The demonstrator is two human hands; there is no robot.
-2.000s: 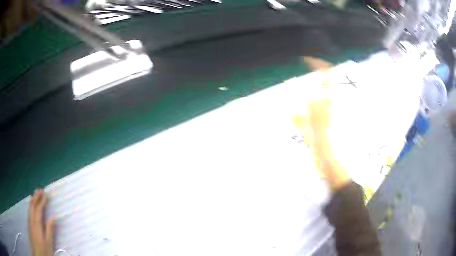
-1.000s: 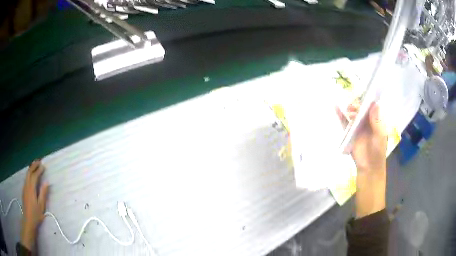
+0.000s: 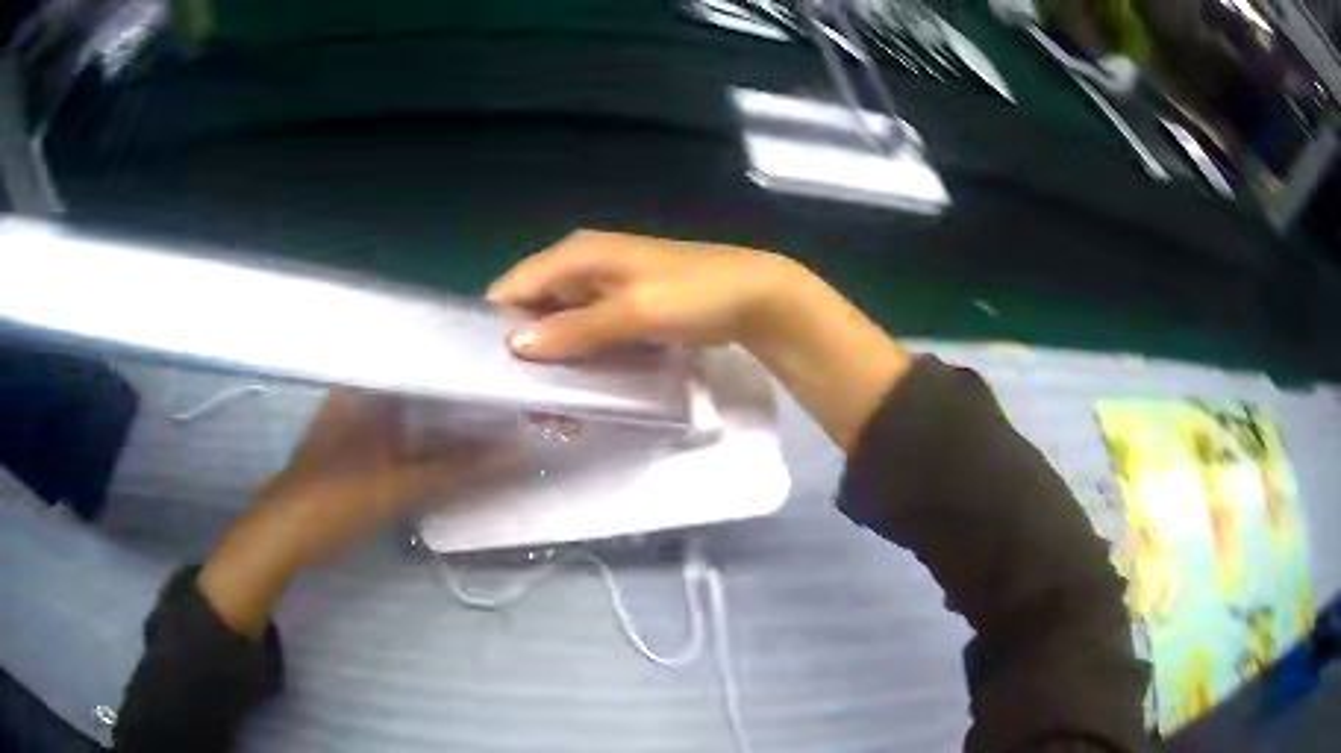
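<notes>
A desk lamp stands on the bench in front of me, its white base [image 3: 647, 493] flat on the ribbed sheet. Its long silver-white arm [image 3: 250, 316] stretches left, folded low over the base. My right hand [image 3: 633, 302] grips the arm near its hinge end, thumb on top. My left hand [image 3: 368, 464] is blurred, at the left part of the base under the arm; its fingertips are hidden, so its hold is unclear. A white cable [image 3: 647, 640] curls on the sheet just in front of the base.
A yellow-green floral sheet [image 3: 1213, 544] lies on the bench at the right. Beyond the bench runs the dark green belt [image 3: 383, 147], with another lamp's white base [image 3: 846, 162] on it. Silver-white lamp parts lie at the top right. A dark navy object [image 3: 66, 434] is at the left.
My right hand has brought the lamp from the floral sheet at the right to the bench in front of me. My left hand has moved in to the base. The view has swung right.
</notes>
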